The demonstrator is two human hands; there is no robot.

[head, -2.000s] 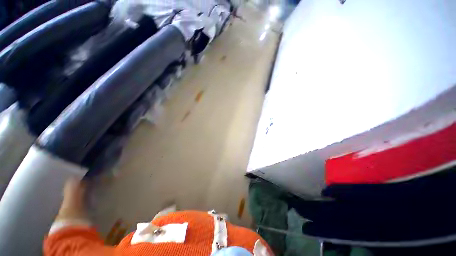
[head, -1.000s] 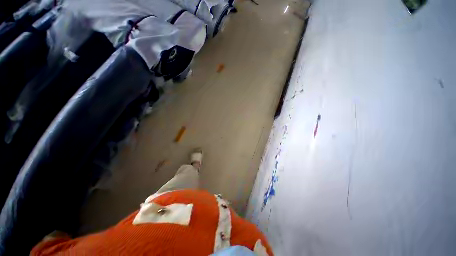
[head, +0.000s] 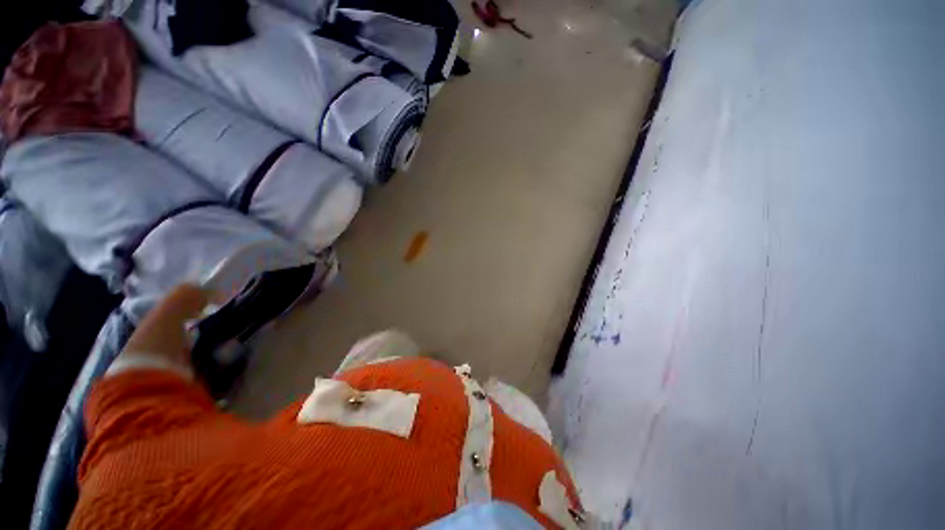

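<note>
My left hand (head: 174, 323) shows at the lower left, blurred, below an orange sleeve cuff. It is in front of the near end of a pale grey fabric roll (head: 114, 181). I cannot tell if it touches the roll or how its fingers are set. More pale grey fabric rolls (head: 280, 88) with dark bands lie side by side beyond it. My right hand is not in view.
A long white table (head: 715, 269) with scuff marks runs along the right. A beige floor passage (head: 497, 197) with orange marks lies between it and the rolls. A reddish-brown cloth (head: 70, 81) lies on the rolls. A red object (head: 497, 17) is on the floor ahead.
The view has moved forward along the passage. The dark film-wrapped rolls have slid back to the lower left and the pale rolls are now beside me. My left hand has come up into clearer view.
</note>
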